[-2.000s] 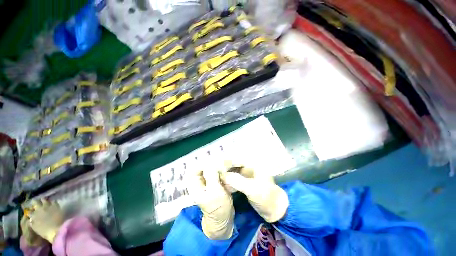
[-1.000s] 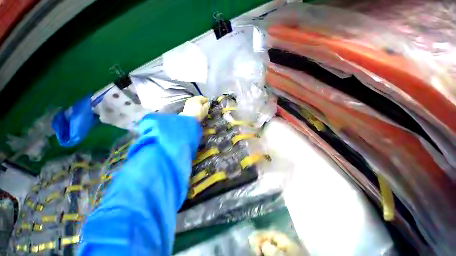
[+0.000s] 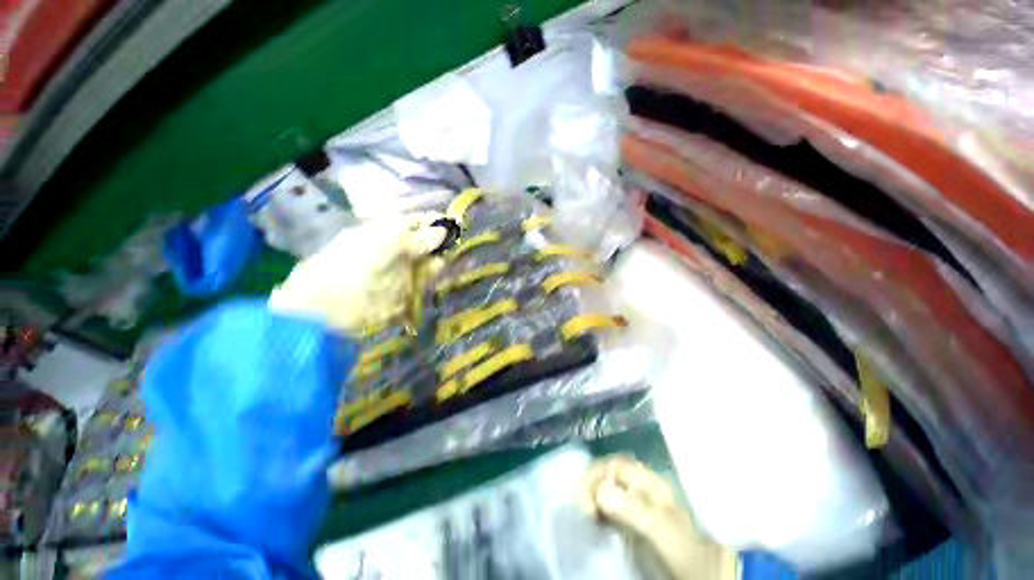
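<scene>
My left hand [image 3: 357,275], in a cream glove, reaches over the watch tray [image 3: 522,380] and is blurred. It holds a wristwatch [image 3: 446,235] with a round dark head at the fingertips; its yellow strap seems to hang below the fingers. The black tray holds rows of yellow-strapped watches under clear film, and my left hand and sleeve hide its left part. My right hand [image 3: 641,499], gloved, is low at the right edge of the film sticker sheet [image 3: 488,521]. Its fingers are curled, and whether they pinch something small cannot be told.
Stacked trays [image 3: 794,170] in plastic, with red-orange edges, stand at right. A white foam or film pile [image 3: 748,431] lies beside them. Another watch tray [image 3: 96,476] is at left. A blue crumpled lump [image 3: 212,247] and binder clips [image 3: 524,43] are at the rear.
My left hand went from over the sticker sheet to the tray's rear, then moved slightly left and nearer; a watch now shows in it. My right hand stays low near the sheet. The view has shifted.
</scene>
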